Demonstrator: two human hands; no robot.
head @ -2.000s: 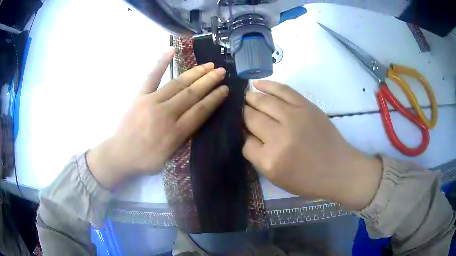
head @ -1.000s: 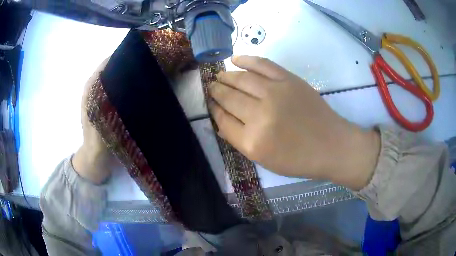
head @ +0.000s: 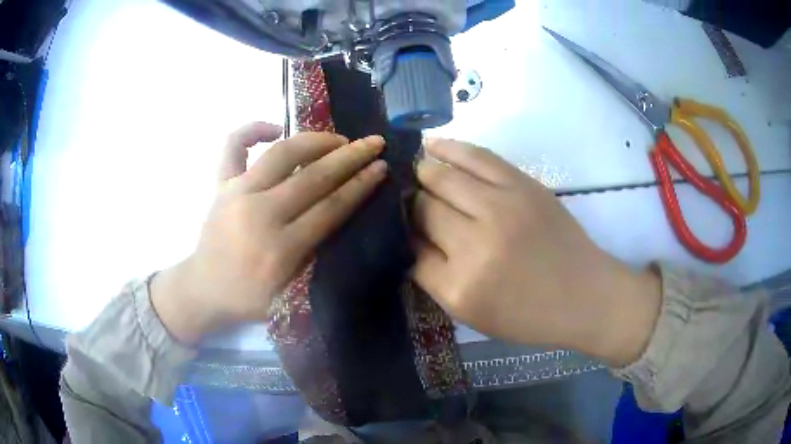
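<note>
The black-faced piece (head: 360, 286) lies lengthwise in front of me, its far end under the sewing machine's presser foot area (head: 351, 52). Tweed plaid shows along its left edge, and the narrow plaid strip (head: 436, 347) lies along its right edge. My left hand (head: 277, 217) lies flat on the piece, fingertips on the black face. My right hand (head: 503, 234) has its bent fingertips at the right edge, on the narrow strip; whether they pinch it is partly hidden. The grey-blue ribbed knob (head: 419, 87) hides part of the cloth near the needle.
Scissors with red and yellow-orange handles (head: 663, 130) lie on the white table (head: 598, 208) at the right. A dark scrap (head: 725, 50) lies at the upper right. A measuring scale (head: 520, 368) runs along the front edge. Blue bins (head: 643, 416) show below.
The wide piece has swung from a slant at the left back beside the narrow strip. My left hand has come from beneath or behind it to lie on top. The view has shifted slightly.
</note>
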